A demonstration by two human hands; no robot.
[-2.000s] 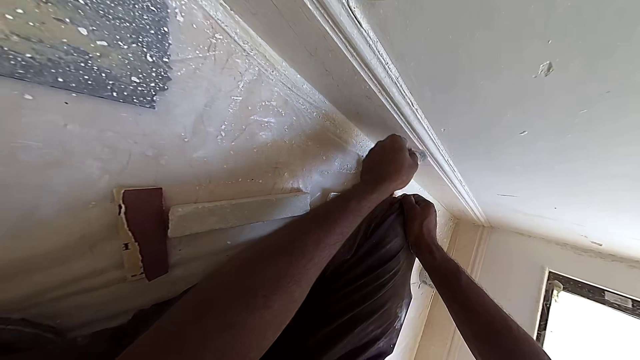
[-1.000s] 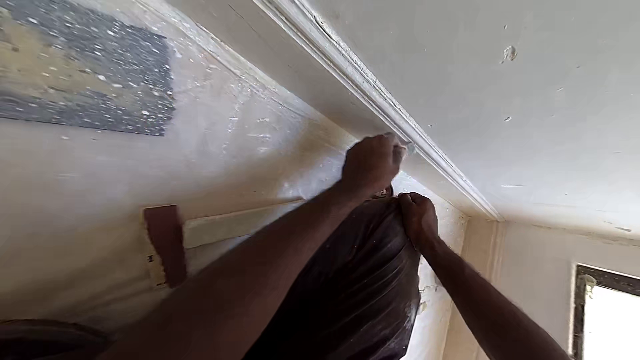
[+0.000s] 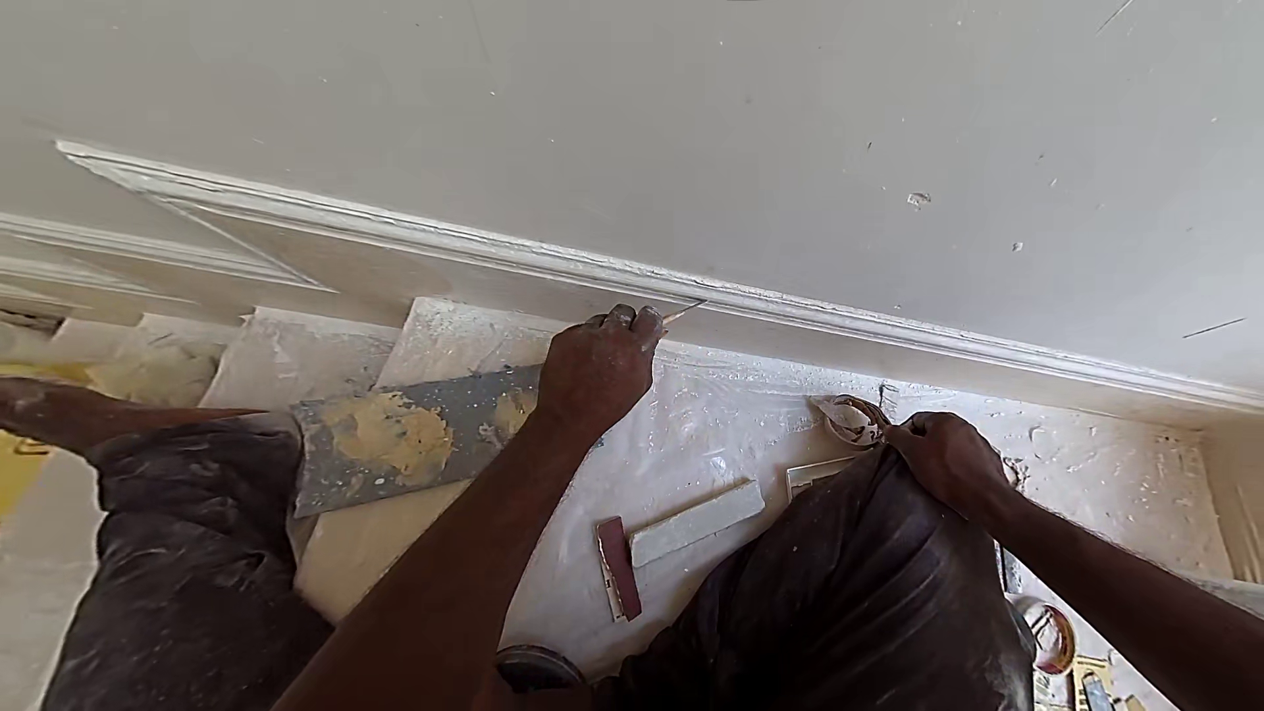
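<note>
My left hand (image 3: pixel 600 367) is closed around a thin tool (image 3: pixel 681 314) with a narrow dark tip, which meets the lower edge of a white wall moulding (image 3: pixel 553 259). Putty or paint marks its fingertips. My right hand (image 3: pixel 943 456) rests by my dark-trousered knee (image 3: pixel 869 553), fingers curled. Just left of its fingertips lies a ring-shaped thing (image 3: pixel 851 423) with pale, stained surfaces; whether the hand grips this or the trouser cloth is unclear. Beneath my left forearm is a grey board (image 3: pixel 380 444) with yellowish patches. A pale flat strip (image 3: pixel 696 521) and a dark red strip (image 3: pixel 618 568) lie between my arms.
Steps (image 3: pixel 306 355) run along the wall at the left, near a bare foot (image 3: pixel 49 407). A round dark-rimmed thing (image 3: pixel 538 667) is at the bottom edge. Another ring-shaped item (image 3: pixel 1049 637) and small tools (image 3: pixel 1094 686) sit at the lower right.
The view has swung widely, now showing the steps, a foot and more floor. My left hand, close beside my right hand before, is now well apart from it, farther left along the moulding.
</note>
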